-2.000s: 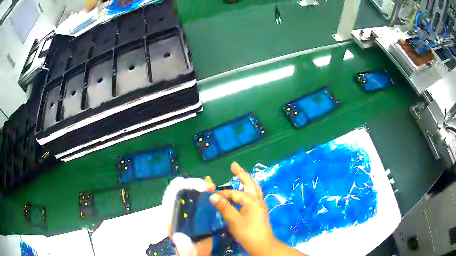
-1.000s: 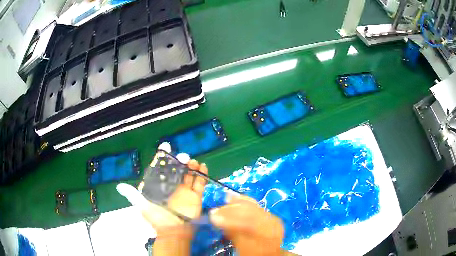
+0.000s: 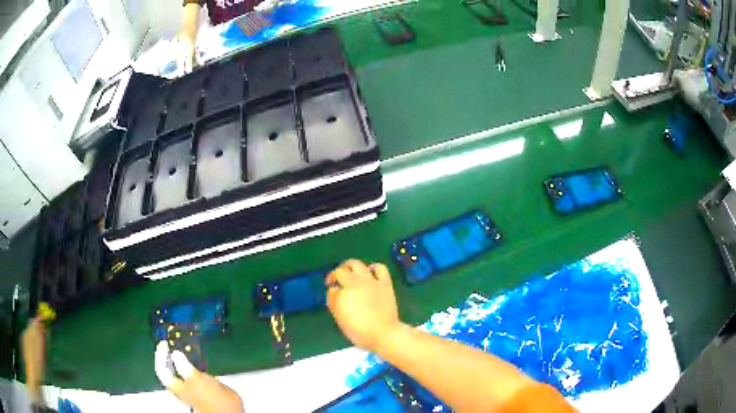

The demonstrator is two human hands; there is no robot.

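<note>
My left hand (image 3: 200, 385), with white finger cots, is at the lower left, its fingertips on the near left end of a film-removed phone middle frame (image 3: 281, 339). Green shows through this frame's centre, and its left end overlaps a filmed frame (image 3: 194, 313) in the view. My right hand (image 3: 363, 302) has curled fingers at the right end of another filmed frame (image 3: 294, 292) on the green belt; the fingers hide that end. A further blue-centred frame (image 3: 373, 398) lies at the bottom edge, partly behind my right forearm.
Filmed frames (image 3: 448, 244) lie along the conveyor belt (image 3: 516, 234). Black blister trays (image 3: 258, 218) are stacked left. A blue film pile (image 3: 565, 331) covers the white sheet (image 3: 658, 355). Another hand (image 3: 34, 355) is far left; a person (image 3: 230, 8) is partly visible upper left. Machinery stands right.
My left hand has moved down and left with the film-removed frame, now lower over the belt. My right hand has moved up to a filmed frame. The view has shifted; another hand now shows far left.
</note>
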